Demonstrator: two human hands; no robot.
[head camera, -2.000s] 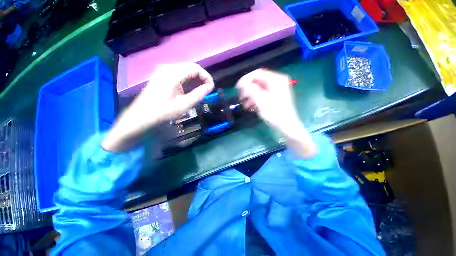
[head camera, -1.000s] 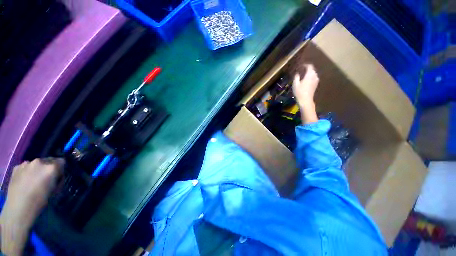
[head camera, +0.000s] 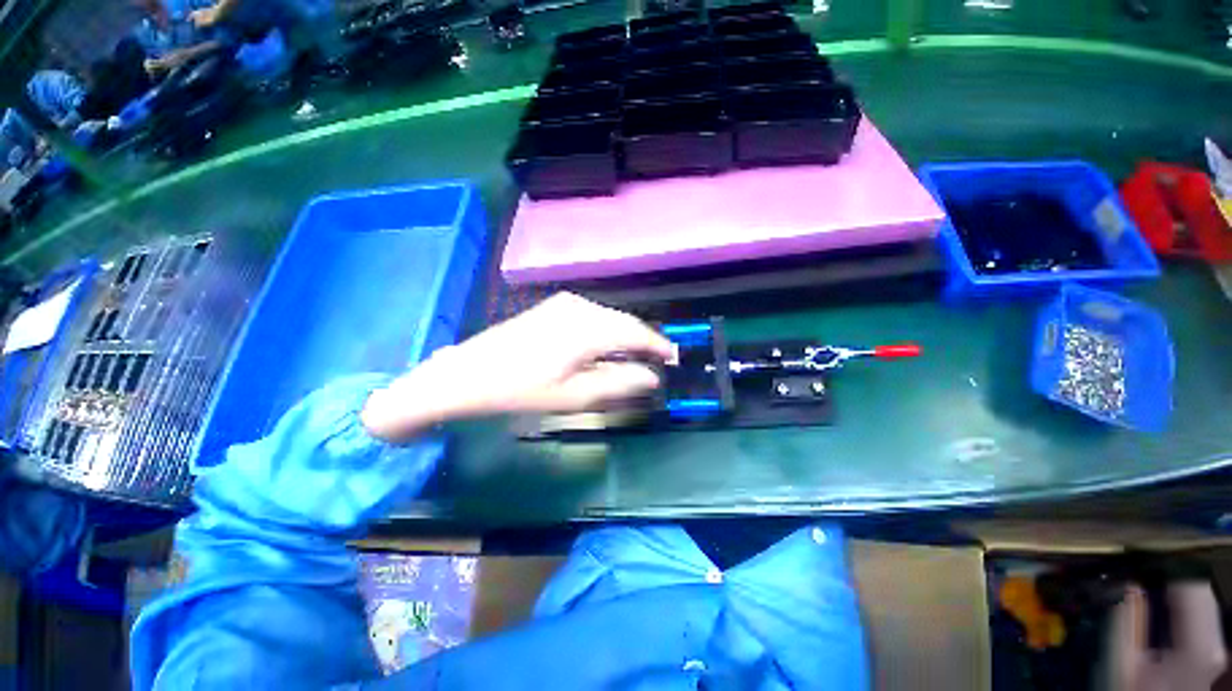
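Note:
The assembly fixture (head camera: 770, 409) lies on the bench with two blue guide rods and a toggle clamp (head camera: 822, 358) with a red handle at its right end. My left hand (head camera: 581, 365) is at the fixture's left end, fingers curled; it covers the nest, and I cannot tell what it holds. My right hand (head camera: 1173, 648) is blurred and cut off at the lower right edge, over the carton (head camera: 932, 607). A dark piece shows at its fingers; the grip is unclear. Yellow parts (head camera: 1032, 610) lie in the carton.
Black housings (head camera: 676, 135) stand on the pink foam block (head camera: 730, 223) behind the fixture. A large blue tray (head camera: 365, 270) is left, beside a clear ribbed tray (head camera: 135, 365). Right are blue bins of dark parts (head camera: 1020, 232) and silver parts (head camera: 1092, 367), and a red bin (head camera: 1178, 209). People sit far left.
The view has swung back left to the bench. My left hand is still at the fixture's left end. My right hand is still at the carton, now blurred at the frame's edge.

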